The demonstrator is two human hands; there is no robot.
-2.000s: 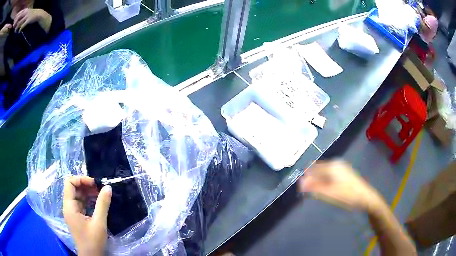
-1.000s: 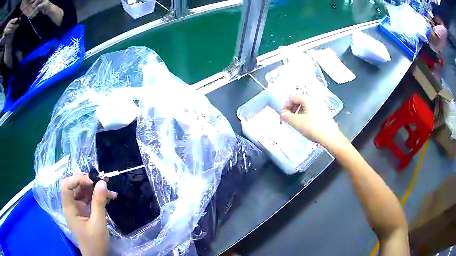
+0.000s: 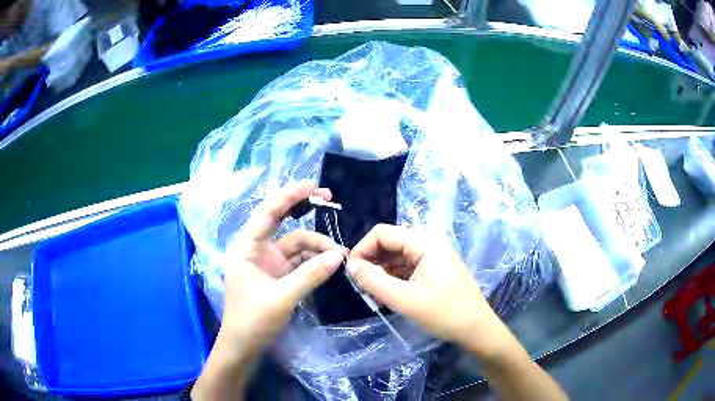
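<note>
My left hand (image 3: 286,254) holds a small white connector piece (image 3: 324,203) near its raised index finger, and its thumb pinches thin pale leads (image 3: 334,227) running down from that piece. My right hand (image 3: 396,274) pinches at the same spot, fingertips meeting the left thumb. A thin white sleeve or lead (image 3: 376,308) sticks out below the fingertips, pointing down to the right. Both hands are over an open clear plastic bag (image 3: 462,157) with dark bulk parts (image 3: 362,188) inside. A white patch (image 3: 372,131) lies at the bag's far edge.
A blue tray (image 3: 117,301) lies at the left. A clear bin (image 3: 586,254) with white pieces and bagged white parts (image 3: 627,196) are at the right. A metal post (image 3: 588,74) stands by the green belt (image 3: 259,86). A red stool (image 3: 691,313) is lower right. Another person's arm shows at upper left.
The view has turned left, bringing the blue tray fully in. My right hand has moved from the clear bin to my left hand, over the bag. Both hands now meet at the leads.
</note>
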